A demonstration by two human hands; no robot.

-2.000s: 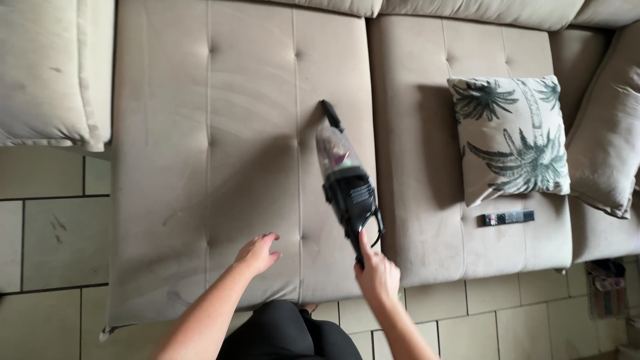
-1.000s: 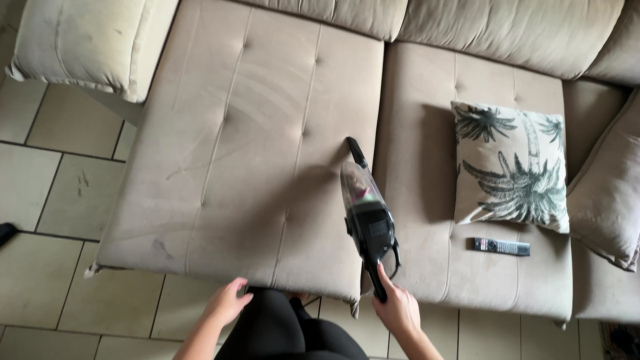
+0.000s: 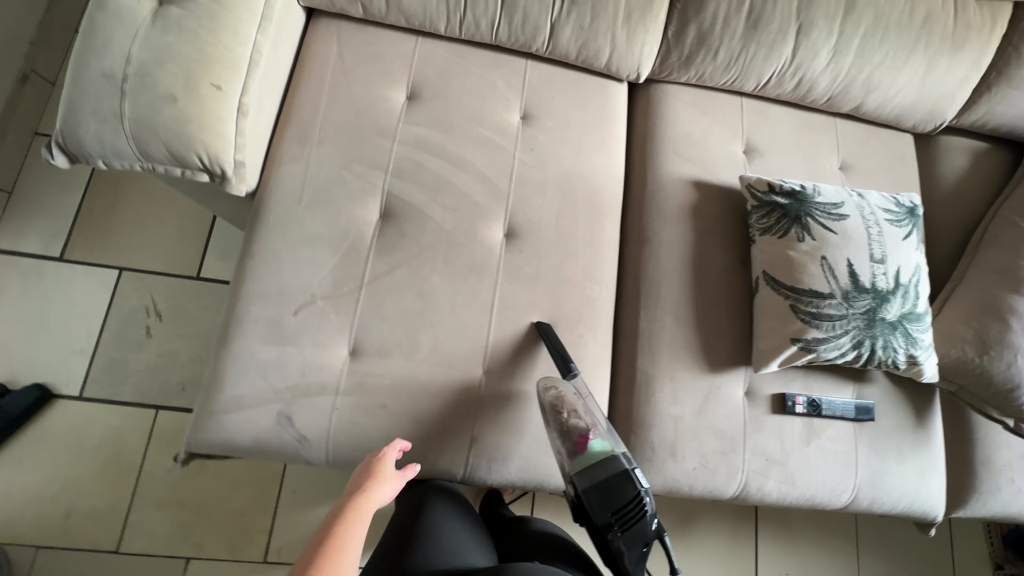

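Note:
A black handheld vacuum cleaner (image 3: 604,480) with a clear dust cup slants up from the bottom edge, debris visible inside the cup. Its narrow crevice nozzle (image 3: 556,350) meets or hovers just over the beige sofa seat (image 3: 448,280), left of the gap between the two seat cushions; contact is unclear. My right hand is out of the frame, below the vacuum's body. Near the front edge of the seat is my left hand (image 3: 388,472), empty, fingers apart and slightly curled, beside my black-clad leg.
On the right seat cushion lie a palm-print pillow (image 3: 840,280) and a remote control (image 3: 829,406). Back cushions (image 3: 832,56) line the top, and an armrest cushion (image 3: 168,88) is at upper left. Tiled floor (image 3: 72,472) borders the sofa; a dark object (image 3: 22,406) lies at the left edge.
The vacuum has come back toward me, its nozzle now lower on the left seat cushion. My right hand, seen on its handle earlier, has left the view. The view has shifted somewhat.

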